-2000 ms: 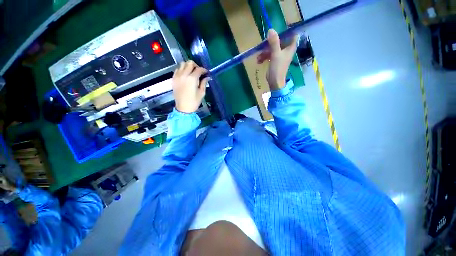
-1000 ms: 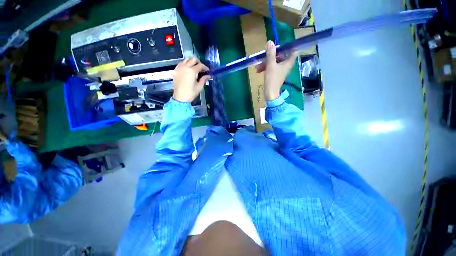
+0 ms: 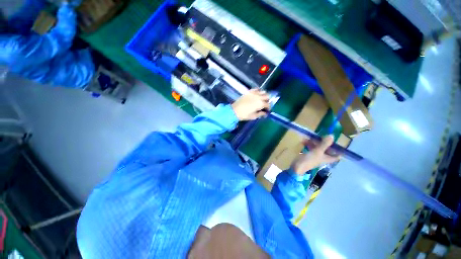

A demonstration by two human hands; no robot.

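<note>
Long, thin, purplish component tubes (image 3: 376, 174) run slantwise from my left hand past my right hand and out over the floor at the right. My left hand (image 3: 251, 105) is closed around their near end, beside the machine's corner. My right hand (image 3: 317, 154) holds them further along, thumb on top and fingers beneath. The grey-white machine (image 3: 237, 43) has a dark panel with knobs and a red switch. More tubes (image 3: 244, 134) lie on the green mat under my left hand, partly hidden by it. How many tubes I hold cannot be told.
A narrow brown carton (image 3: 336, 83) with a white label rests on a blue bin (image 3: 298, 59). Another long carton (image 3: 298, 134) lies on the mat. A blue strap (image 3: 345, 109) crosses near them. A shallow blue bin (image 3: 146, 45) sits beside the machine. Another person's blue sleeve (image 3: 63, 30) shows upper left.
The view has turned, so the machine and cartons now slant down to the right. Both hands still hold the tubes, whose far end now points to the lower right.
</note>
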